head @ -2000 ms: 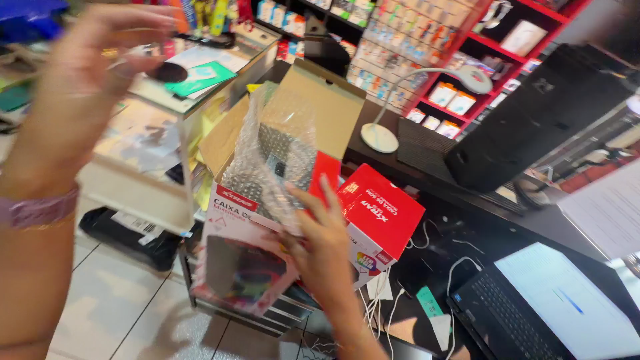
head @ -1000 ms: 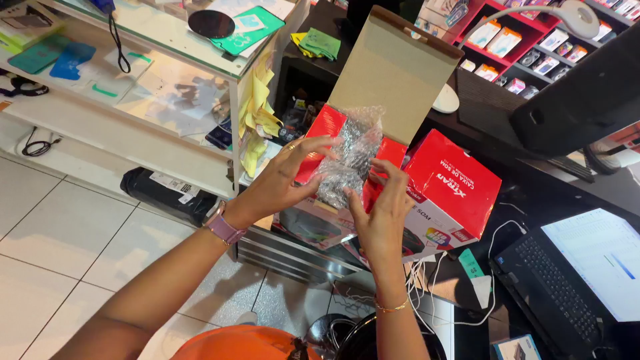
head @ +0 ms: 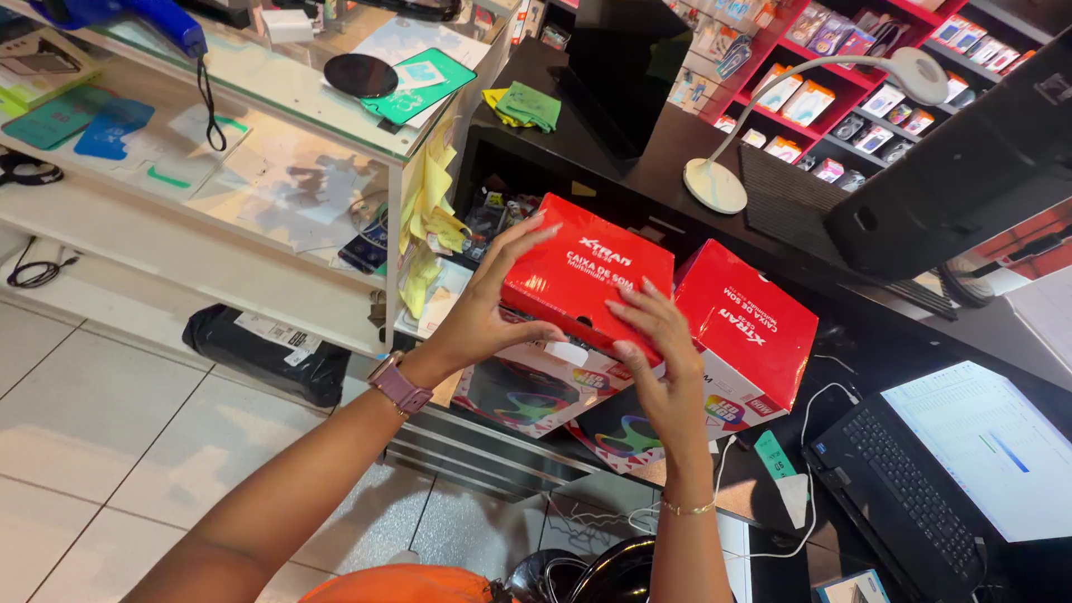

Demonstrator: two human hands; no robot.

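Two red and white cardboard speaker boxes stand side by side on the black desk. On the left box (head: 586,264), the red lid flap lies almost down over the top, with a dark gap along its near edge. My left hand (head: 494,306) rests at the flap's left side, fingers spread on the edge and thumb at the gap. My right hand (head: 666,360) lies on the flap's near right corner, fingers over the top and thumb at the front edge. The right box (head: 749,318) is closed and touches the left one. Bubble wrap is not visible.
A laptop (head: 913,469) with a white cable stands at the right. Behind the boxes are a white desk lamp (head: 714,186) and a large black speaker (head: 946,167). A glass display case (head: 394,243) stands left; a black wrapped package (head: 266,352) lies below it.
The left box's lid stood open and is now folded down over the top. Both hands, which were on the bubble wrap inside, have moved onto the lid.
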